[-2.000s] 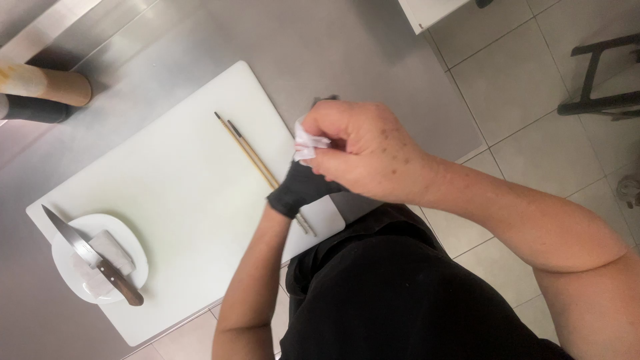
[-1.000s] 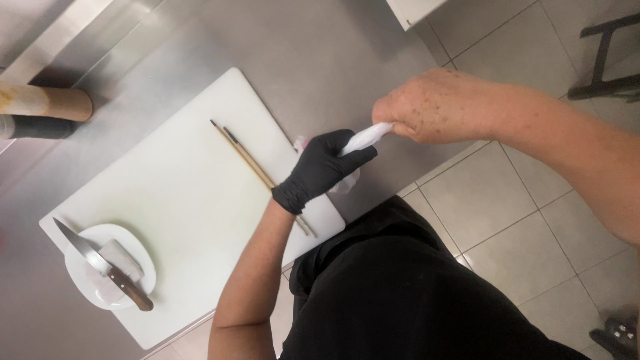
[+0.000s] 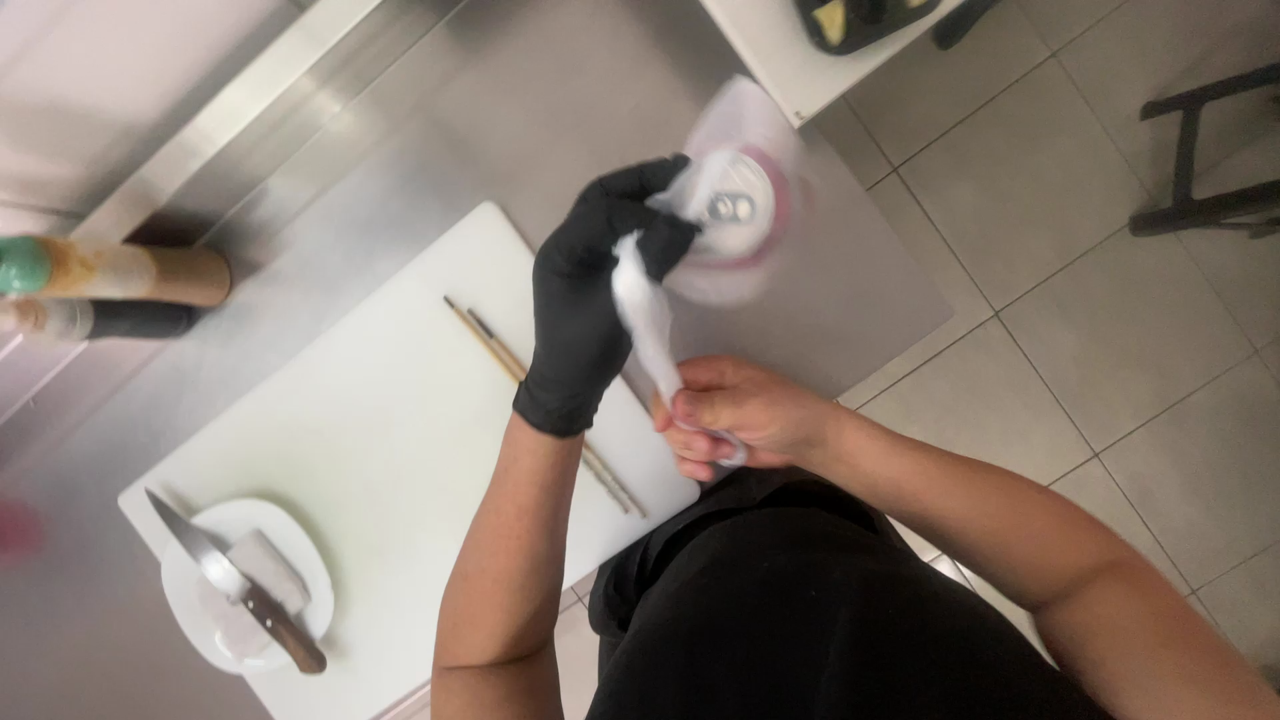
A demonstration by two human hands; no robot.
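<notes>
My left hand [image 3: 600,280], in a black glove, grips the neck of a thin translucent plastic bag [image 3: 715,130]. Inside the bag, to the right of the glove, a can [image 3: 738,208] shows its lid and pull tab, with a pinkish rim. My bare right hand [image 3: 740,415] holds the twisted end [image 3: 648,315] of the bag, lower down and nearer my body. Two thin sticks [image 3: 505,362], perhaps chopsticks, lie on the white cutting board [image 3: 400,400], partly behind my left wrist.
A white plate [image 3: 320,570] at the lower left bears a wooden-handled knife [image 3: 280,628] and a pale rectangular block [image 3: 268,565]. Squeeze bottles [image 3: 190,275] lie along the upper left. A black tray [image 3: 870,25] sits at the top on a white surface [image 3: 765,40].
My hands have drawn apart with the bag's twisted neck between them. The can in the bag has come into plain sight. My right hand has moved down toward my body.
</notes>
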